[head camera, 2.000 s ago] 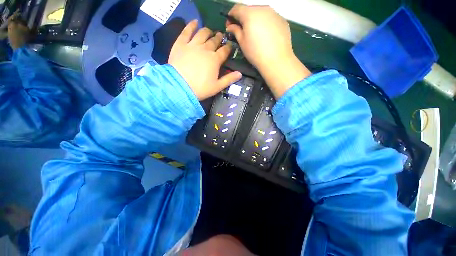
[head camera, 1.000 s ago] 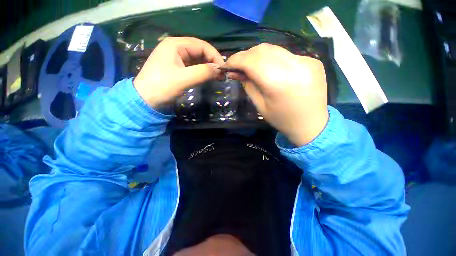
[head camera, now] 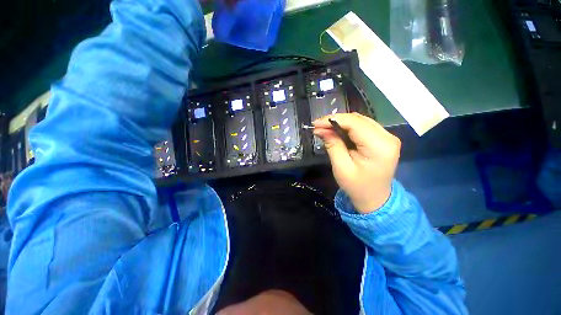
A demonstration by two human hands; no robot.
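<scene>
The black assembly tray (head camera: 258, 171) lies in front of me with several phone housings (head camera: 280, 123) side by side, each with a pale square near its top. My right hand (head camera: 366, 157) holds dark tweezers (head camera: 337, 127) over the right part of the tray. A tiny light thing shows at the tip; I cannot tell what it is. My left arm reaches up across the tray's left end. Only a dark, blurred bit of my left hand (head camera: 226, 3) shows at the top edge, by the blue parts bin (head camera: 249, 23); its fingers cannot be made out.
A white strip (head camera: 393, 77) with a thin yellow loop (head camera: 330, 42) lies right of the tray. A clear plastic bag (head camera: 427, 31) lies beyond it. A black carrier tape (head camera: 360, 86) curves behind and around the tray's right end.
My hands have parted. My left hand has moved up to the blue bin; my right hand has moved right and down with the tweezers. The view has shifted, showing more of the housings.
</scene>
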